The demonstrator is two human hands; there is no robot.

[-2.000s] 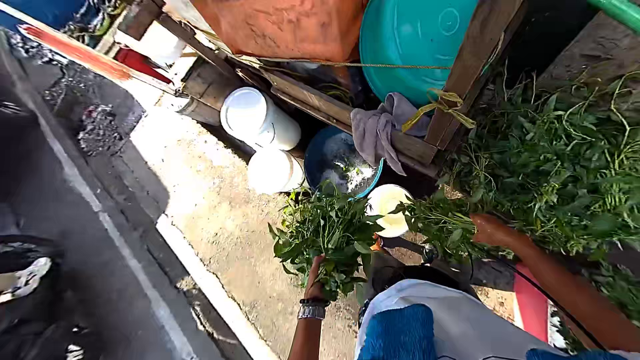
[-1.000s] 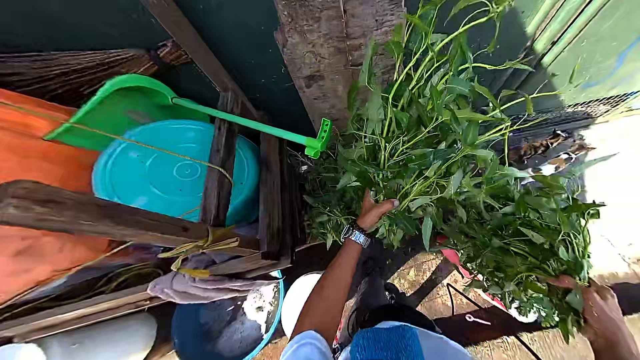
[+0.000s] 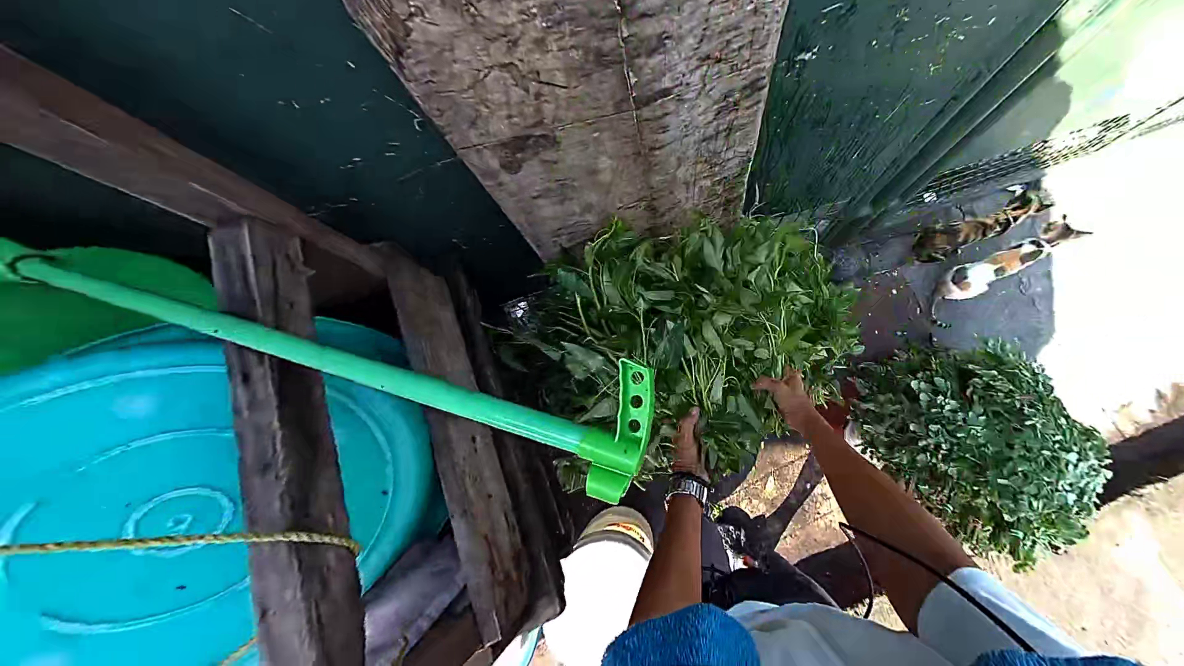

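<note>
A large heap of leafy green stems (image 3: 712, 314) lies in front of me against a weathered wooden board. My left hand (image 3: 689, 449), with a metal wristwatch above it, is at the heap's near edge, its fingers partly hidden among leaves. To its right, my right hand (image 3: 786, 398) touches the stems at the near right edge, fingers partly spread. Whether either hand grips any stems is unclear. A second mound of smaller-leaved greens (image 3: 980, 449) sits to the right of my right forearm.
A green plastic handle (image 3: 388, 375) reaches across wooden posts (image 3: 287, 444) at left, over a turquoise plastic basin (image 3: 166, 499). A white bucket (image 3: 597, 583) stands beside my left forearm. Cats, one calico (image 3: 994, 273), are at the upper right. The weathered board (image 3: 592, 111) leans behind the heap.
The view has swung far from the buckets to the heap. My right hand, at the far right end of the greens a second ago, is now close to my left hand.
</note>
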